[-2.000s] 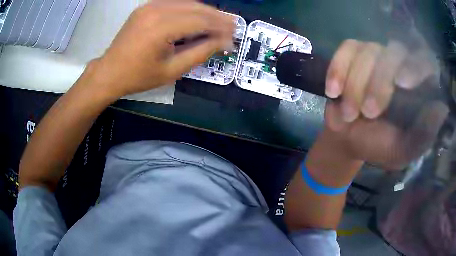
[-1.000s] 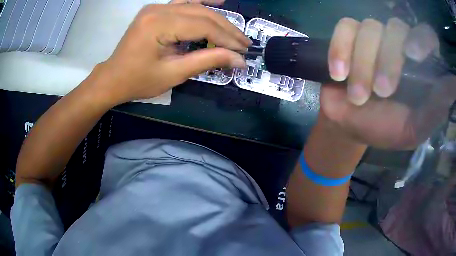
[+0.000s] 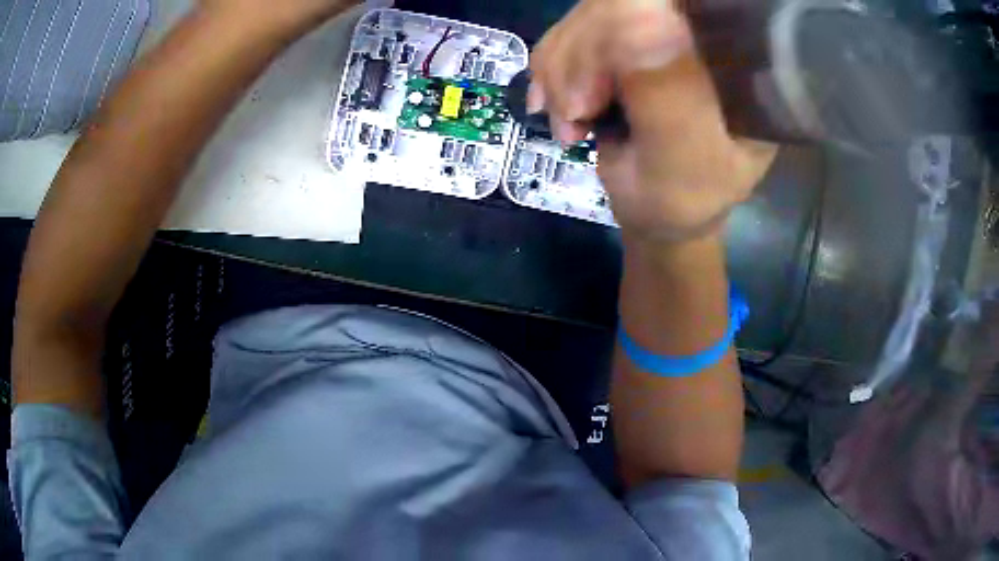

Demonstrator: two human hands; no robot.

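Two white housing halves lie side by side. The left one (image 3: 383, 159) is fully visible, with a green circuit board (image 3: 487, 113), a yellow transformer (image 3: 451, 103), a black component (image 3: 371, 83) and red and black wires. The right housing (image 3: 559, 195) is mostly covered by my right hand (image 3: 646, 110), which is closed around the black electric screwdriver (image 3: 734, 55). The driver's dark nose is by the gap between the housings; its tip is not clear. Its blurred rear has a pale band. My left hand (image 3: 290, 9) is cut off by the top edge; its fingers are out of view.
Grey-white stacked housings (image 3: 66, 66) stand at the upper left on a white sheet (image 3: 263, 175). The dark green bench top (image 3: 471, 247) runs in front. A clear plastic-wrapped strip (image 3: 920, 263) and a black cord (image 3: 808, 274) are at the right.
My left hand has moved up and away from the housings, uncovering the left one. My right hand has moved left with the screwdriver and now covers much of the right housing.
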